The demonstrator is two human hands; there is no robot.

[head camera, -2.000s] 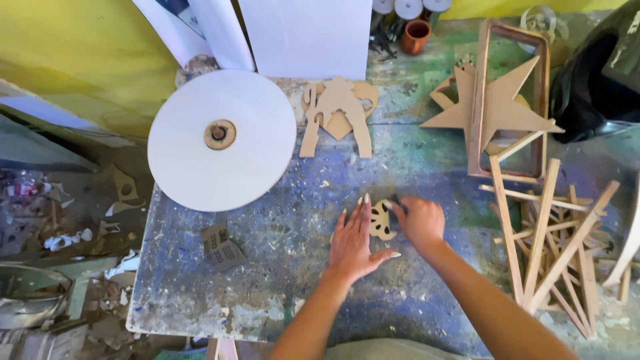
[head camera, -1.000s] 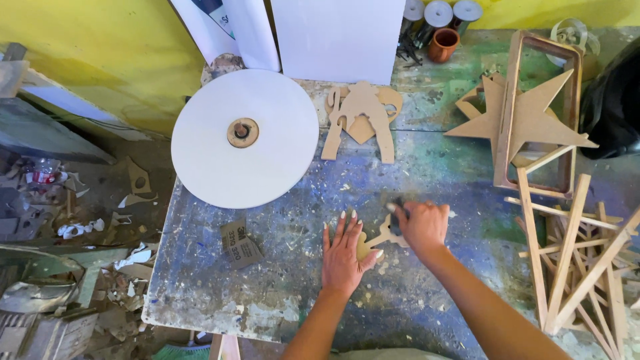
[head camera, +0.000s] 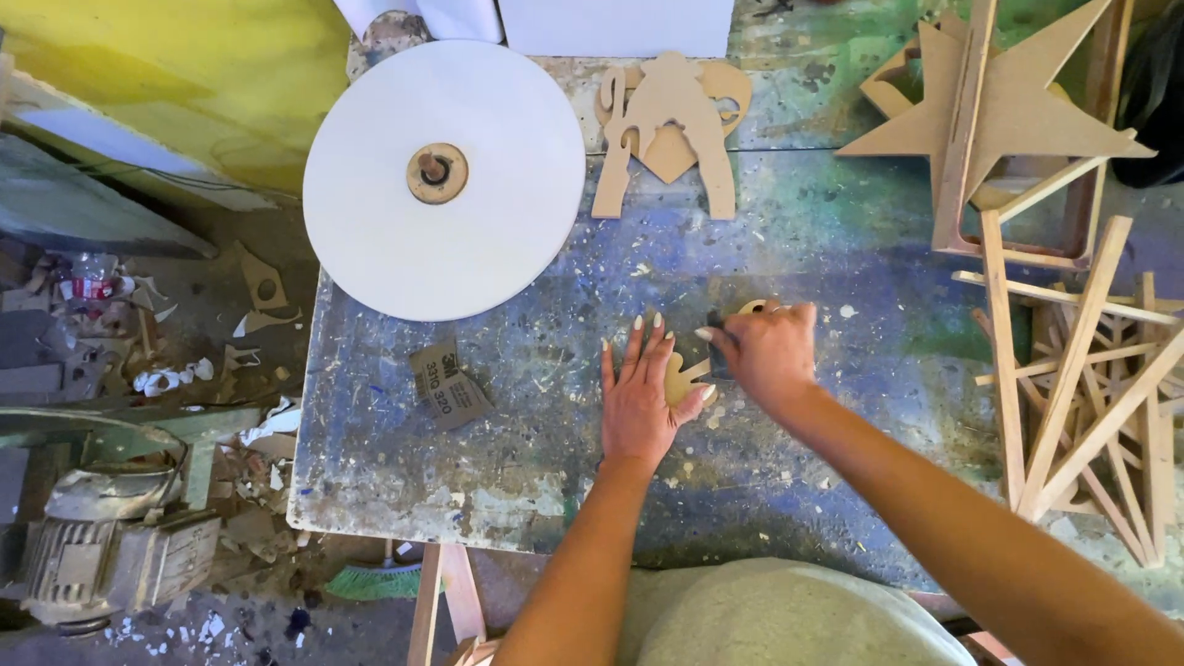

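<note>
A small flat fiberboard cutout (head camera: 682, 377) with rounded lobes and a narrow stem lies on the paint-stained table. My left hand (head camera: 640, 407) rests palm down on its left part, fingers spread. Over the stem, my right hand (head camera: 770, 350) grips a dark piece of sandpaper (head camera: 718, 347). Part of the cutout's far end shows above the right knuckles; the rest is hidden under the hand. To the left lies a creased grey-brown piece of sandpaper (head camera: 450, 387), printed side up.
A round white board (head camera: 370, 213) with a wooden hub covers the table's back left. Figure-shaped cutouts (head camera: 673, 102) lie at the back. A fiberboard star (head camera: 1027, 106) leans through a wooden frame (head camera: 957, 185); wooden strips (head camera: 1073, 370) are piled at right. Debris and a motor (head camera: 92, 555) lie left.
Two seconds ago the cutout showed dark openings between my hands; one second ago its stem showed there. Both hands now sit closer together, the right over the stem.
</note>
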